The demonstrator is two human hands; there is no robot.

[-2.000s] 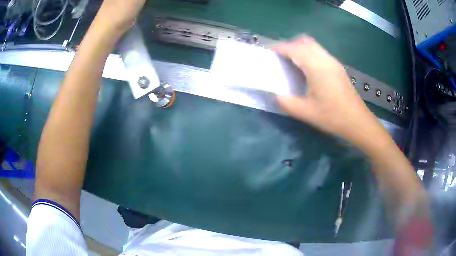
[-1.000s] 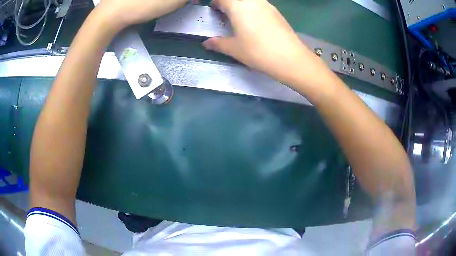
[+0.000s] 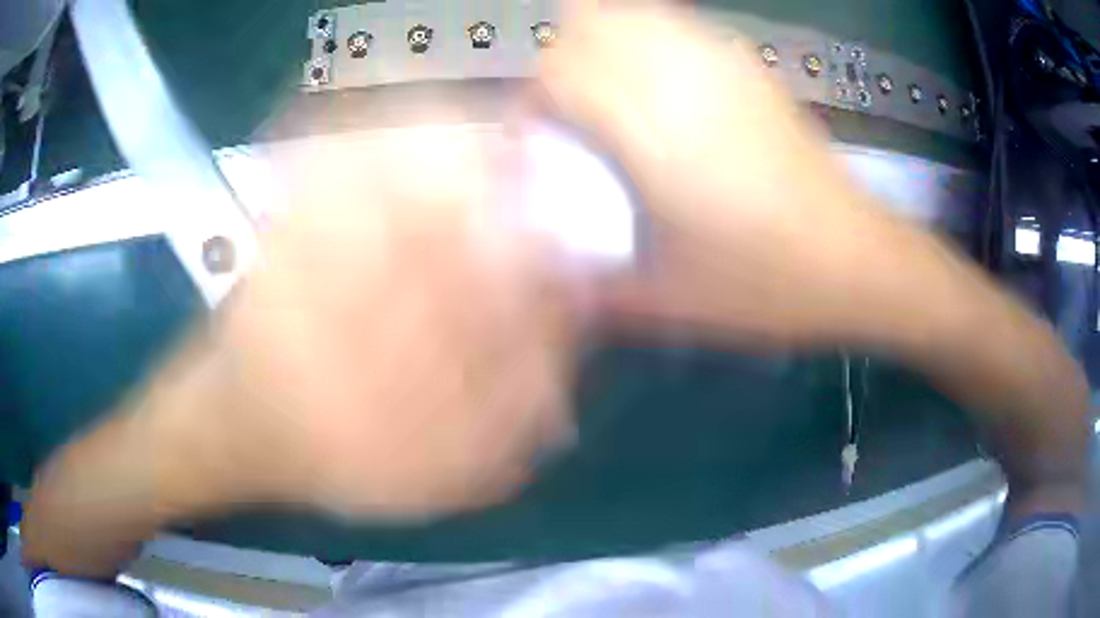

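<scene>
My left hand (image 3: 386, 326) is large and heavily blurred, close to the camera over the bench; its grip is unclear. My right hand (image 3: 712, 181) is also blurred and holds a bright pale plate (image 3: 585, 199), probably the cover plate, at its left edge. The plate lies between the two hands, mostly hidden by them. Beyond the hands, a grey fixture strip (image 3: 449, 54) with small round components in its seats lies uncovered, its middle behind my right hand. More fixture strip (image 3: 929, 106) continues to the right.
Tweezers (image 3: 852, 423) lie near the bench's front edge at right. A flat metal support bar (image 3: 157, 121) with a bolt crosses at left. A long silver rail (image 3: 85, 223) runs behind the hands. Dark glossy machine base (image 3: 1049, 181) stands at far right.
Both hands have come back from the far fixtures towards me, the right with the pale plate. The left fixture's seated components now show. The view has shifted.
</scene>
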